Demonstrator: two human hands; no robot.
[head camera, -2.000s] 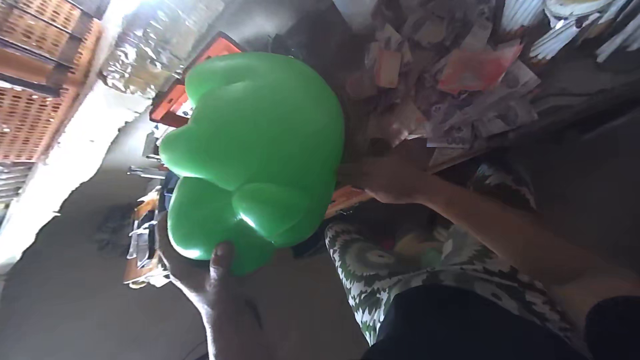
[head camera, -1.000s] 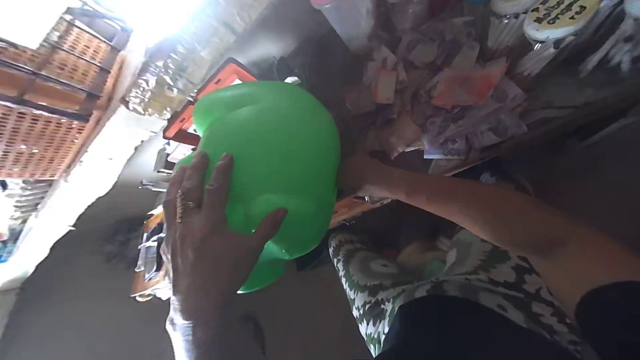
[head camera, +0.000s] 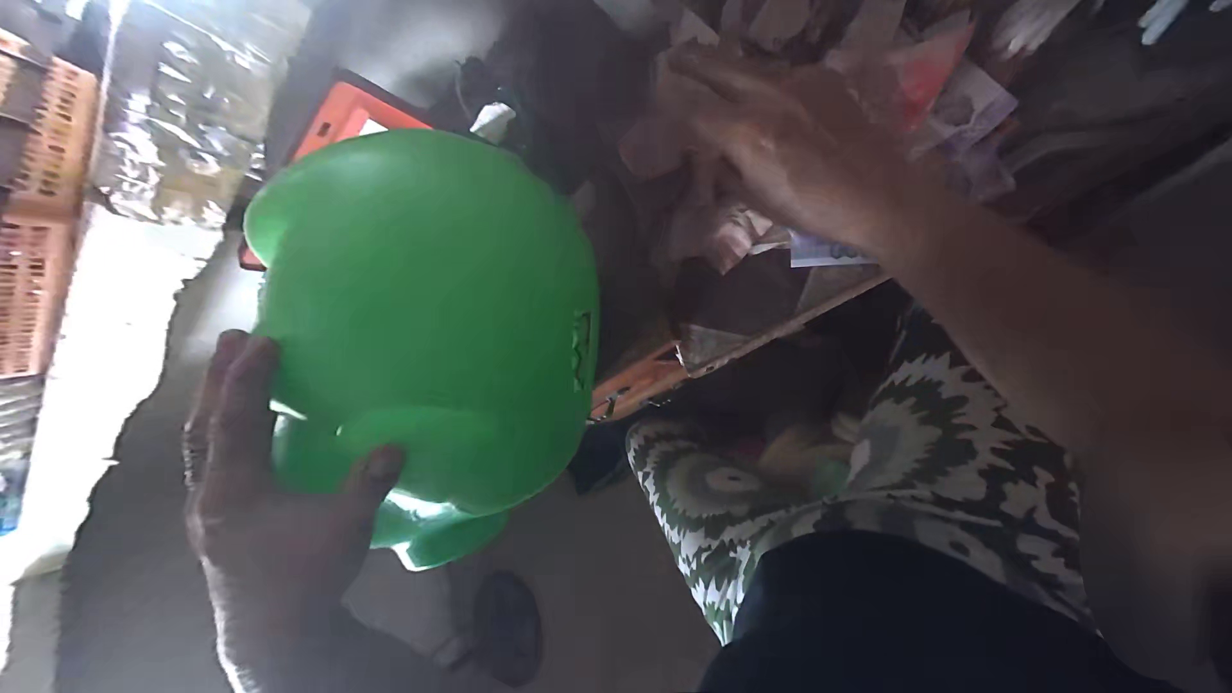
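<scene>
A large glossy green plastic object (head camera: 433, 308), rounded and lobed, with a small slot in its right side, fills the left middle of the view. My left hand (head camera: 279, 462) grips its lower left lobe, thumb on the near face and fingers along the outer edge. My right hand (head camera: 770, 135) is off the green object, over a pile of crumpled banknotes (head camera: 962, 106) at the upper right. Its fingertips are dim among the notes, and whether they hold one cannot be told.
Behind the green object is a red-orange tray (head camera: 337, 115). Orange plastic baskets (head camera: 38, 289) stand at the far left beside shiny clear wrapping (head camera: 178, 115). A wooden edge (head camera: 780, 332) runs below the notes. My patterned clothing (head camera: 731, 491) shows at the lower right.
My right hand has left the green object's right side and moved up to the banknotes. My left hand, spread over the object's face a second ago, now grips its lower left lobe.
</scene>
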